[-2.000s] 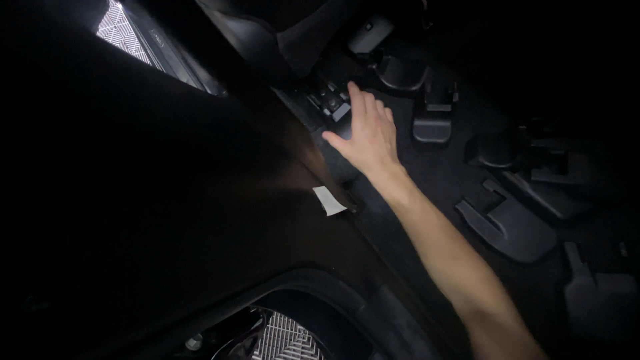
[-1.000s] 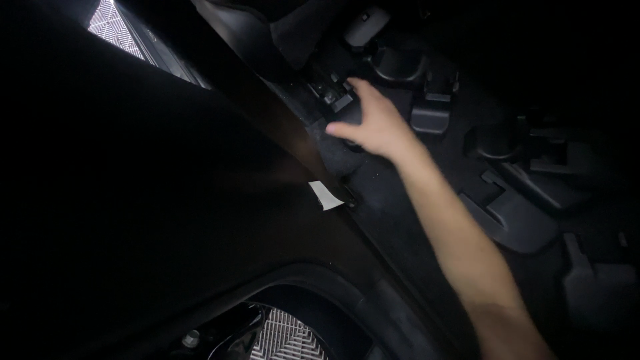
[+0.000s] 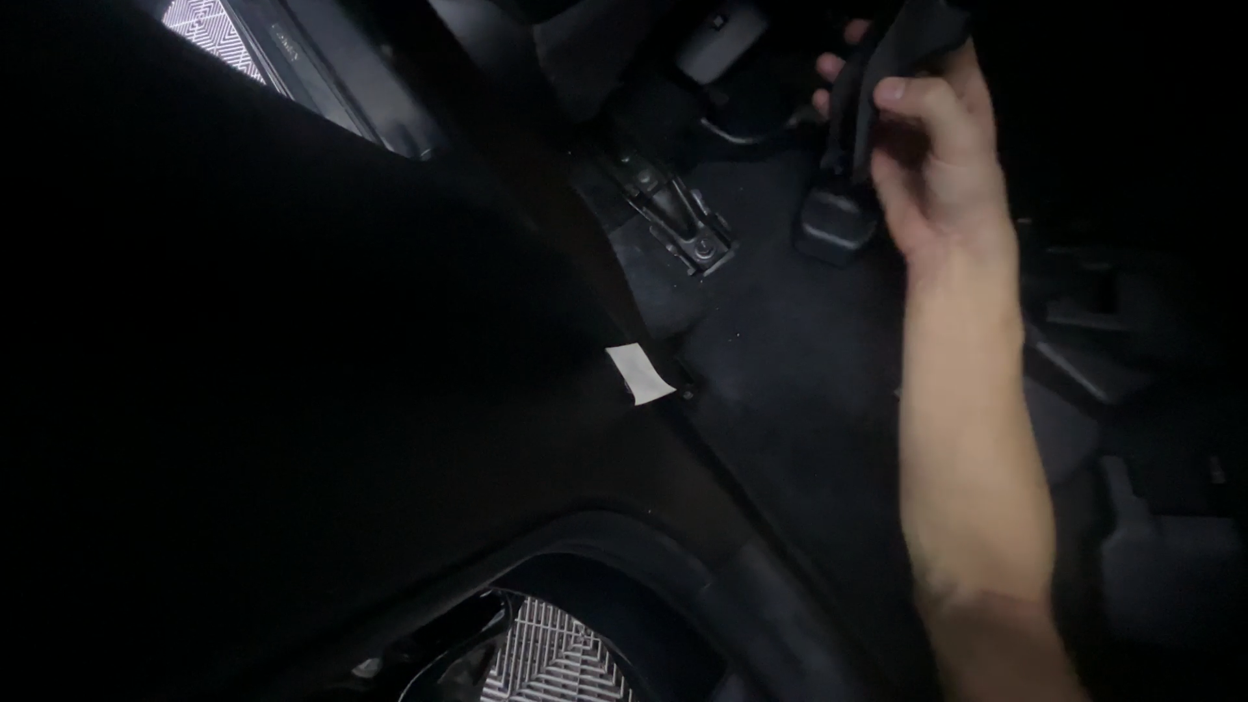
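Note:
My right hand (image 3: 936, 127) is raised at the upper right, its thumb and fingers closed around a dark trim piece (image 3: 877, 88), likely plastic. The forearm reaches up from the lower right edge. Left of the hand, a metal floor bracket (image 3: 682, 219) with a bolt lies exposed on dark carpet (image 3: 780, 341). Just below the held piece sits a black plastic cover (image 3: 836, 226). My left hand is out of view.
A white tag (image 3: 641, 373) sticks out at the edge of a large dark panel (image 3: 341, 370). More dark plastic covers (image 3: 1170, 565) lie at right. A grey part (image 3: 722, 41) stands near the top. Patterned flooring (image 3: 556, 653) shows through an opening below.
My right hand has moved right and up from beside the floor bracket, where it was open-fingered. It now holds a dark piece, and the bracket is more fully visible.

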